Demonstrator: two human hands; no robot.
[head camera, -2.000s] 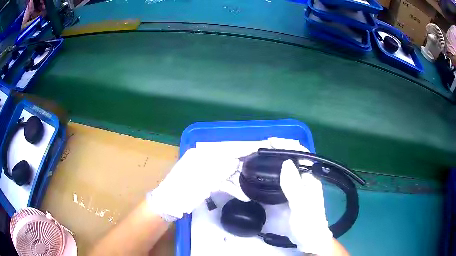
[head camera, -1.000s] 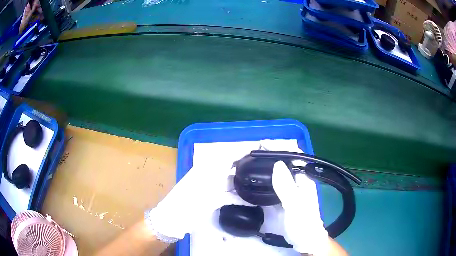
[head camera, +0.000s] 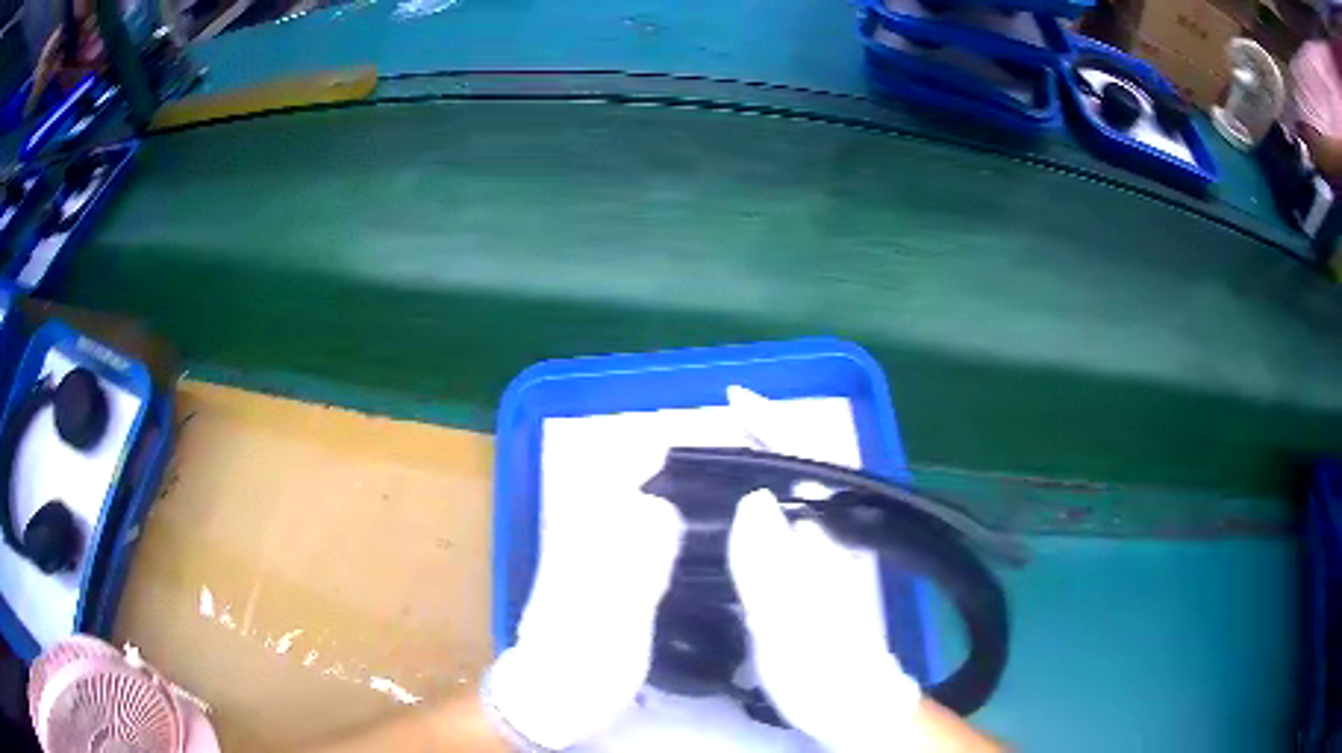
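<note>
Black headphones (head camera: 964, 589) lie over the blue tray (head camera: 692, 365) with its white liner (head camera: 618, 441), the curved headband reaching past the tray's right rim. My right hand (head camera: 810, 603), in a white glove, grips the upper ear cup at its right side. My left hand (head camera: 596, 618), also gloved in white, is against the left side of the ear cups, its fingertips at the upper cup. The lower ear cup (head camera: 699, 647) shows between the hands. The cups are blurred and partly hidden by the gloves.
A green conveyor belt (head camera: 589, 221) runs beyond the tray. At left are a tan board (head camera: 324, 544), another tray (head camera: 136, 441) with headphones and a pink fan (head camera: 111, 706). Stacked blue trays (head camera: 957, 81), cartons (head camera: 1185, 44) and a whitish fan (head camera: 1248, 91) stand far right.
My left hand has come from the tray's left side to the ear cups. The small dark piece seen earliest left of the lower cup no longer shows. The view has shifted slightly.
</note>
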